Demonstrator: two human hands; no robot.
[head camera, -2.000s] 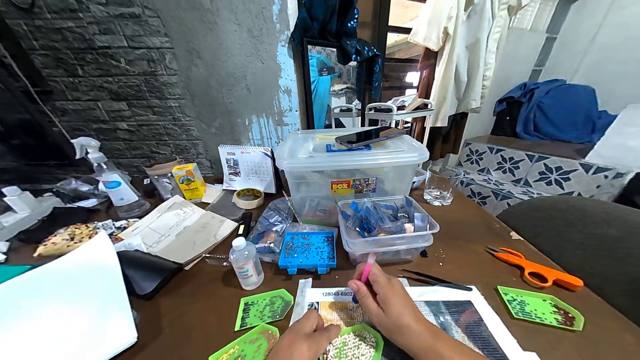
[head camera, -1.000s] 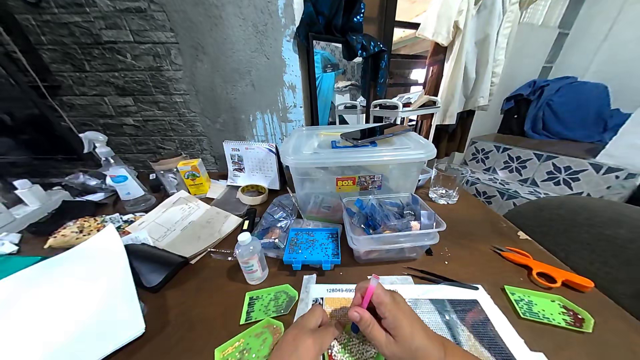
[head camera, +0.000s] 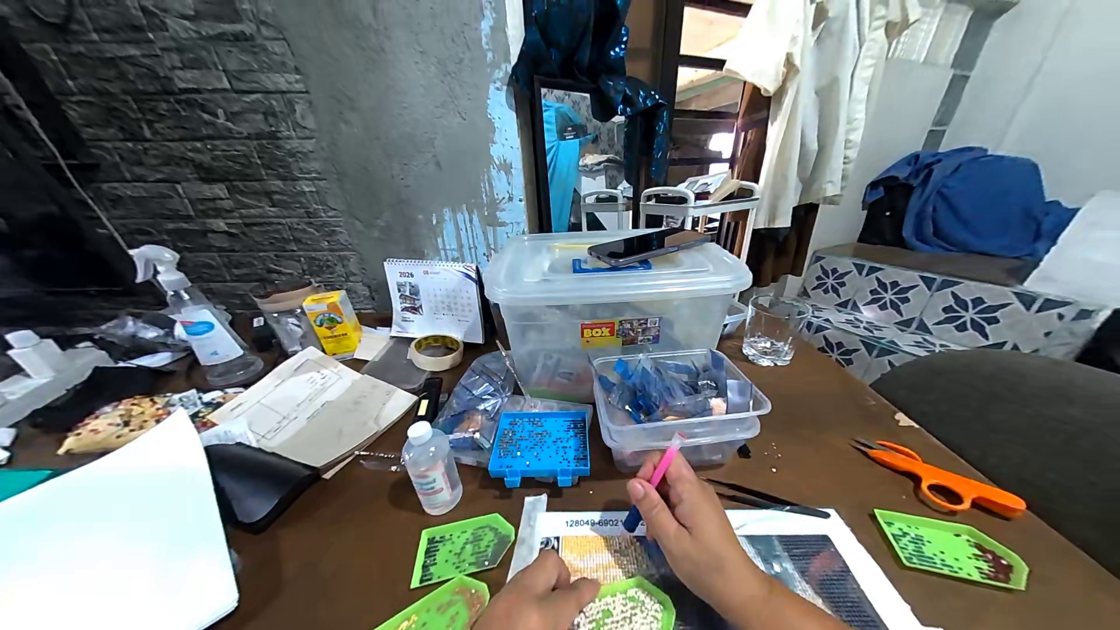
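A pink diamond-painting pen (head camera: 667, 460) with a dark blue end is held in my right hand (head camera: 687, 516), over the partly covered diamond-painting canvas (head camera: 801, 560). My left hand (head camera: 541, 599) rests at the canvas's lower left, its fingers at the edge of a green tray of whitish beads (head camera: 626, 608); whether they grip it, I cannot tell. Left of the canvas lie a green tray of dark green beads (head camera: 464, 549) and a green tray of yellow and brownish beads (head camera: 437, 608). Black tweezers (head camera: 770, 499) lie across the canvas's top edge.
Behind the canvas stand a blue bead case (head camera: 541, 442), a plastic bottle (head camera: 432, 470) and a clear tub of small bags (head camera: 678, 402). Orange scissors (head camera: 945, 477) and another green tray (head camera: 949, 549) lie right. A large lidded box (head camera: 612, 297) stands farther back; papers (head camera: 114, 534) lie left.
The pen and my right hand, close by my left hand one second ago, are now farther right and apart from it. The tray of whitish beads shows more plainly.
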